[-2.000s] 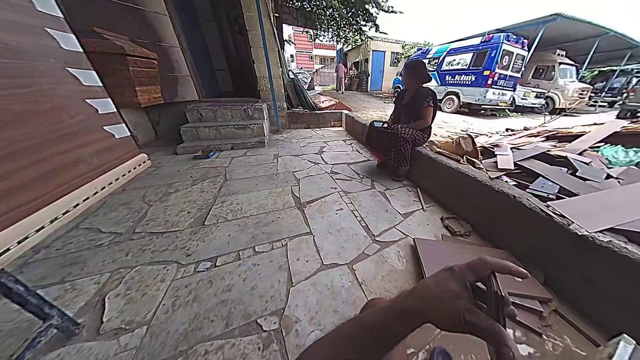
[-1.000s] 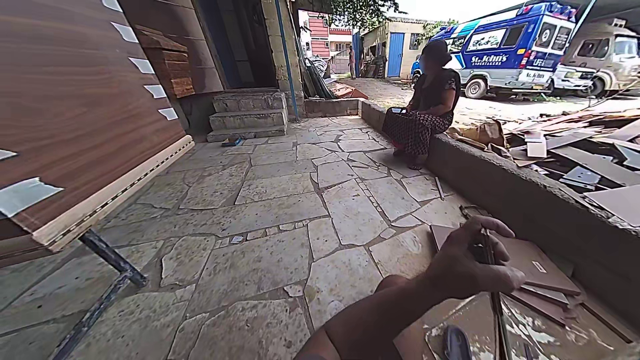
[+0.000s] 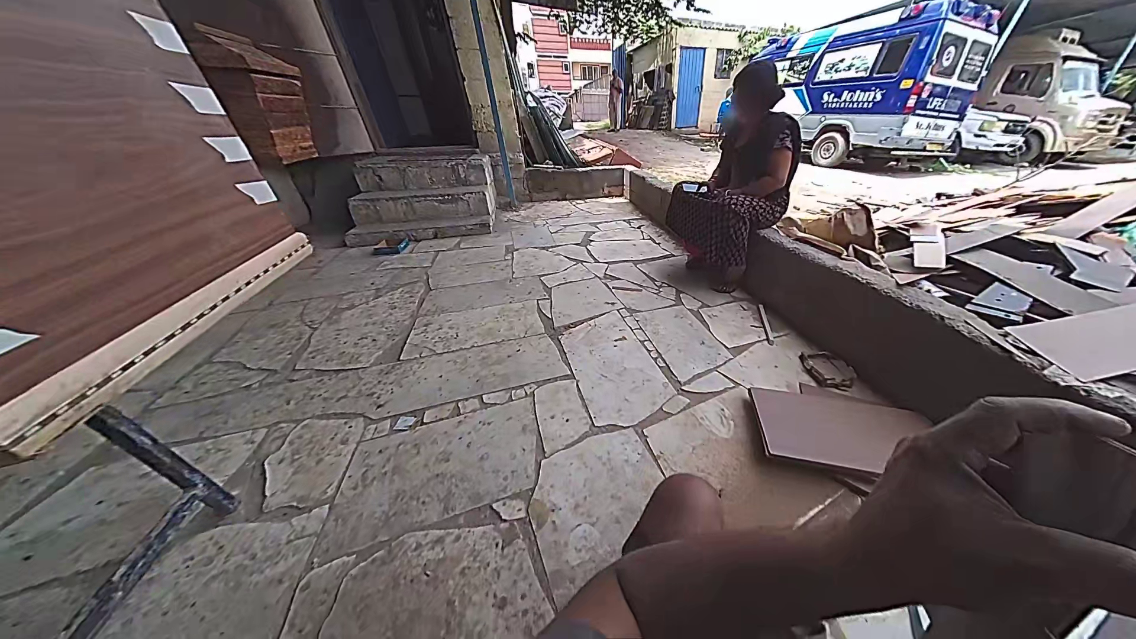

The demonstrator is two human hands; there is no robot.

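My left hand (image 3: 967, 515) is at the lower right, its forearm coming in from the bottom middle. Its fingers are bent, and the view's right edge cuts off their far side; whether they hold anything, I cannot tell. Just beyond the hand, flat brownish board pieces (image 3: 834, 430) lie stacked on the paving beside the low wall. Part of a light object shows below the hand, mostly hidden. My right hand is out of view. A bent knee (image 3: 679, 515) shows left of the wrist.
A large wood-grain panel (image 3: 133, 177) with white tape pieces stands at left, near a metal leg (image 3: 160, 453). A person (image 3: 754, 169) sits on the low wall (image 3: 852, 302). Board scraps (image 3: 1021, 266) lie beyond it. Stone steps (image 3: 422, 200) and parked vehicles (image 3: 879, 89) are farther back.
One second ago a thin, dark upright object showed at my left hand's fingers; now the hand is lower and farther right in view, partly cut off.
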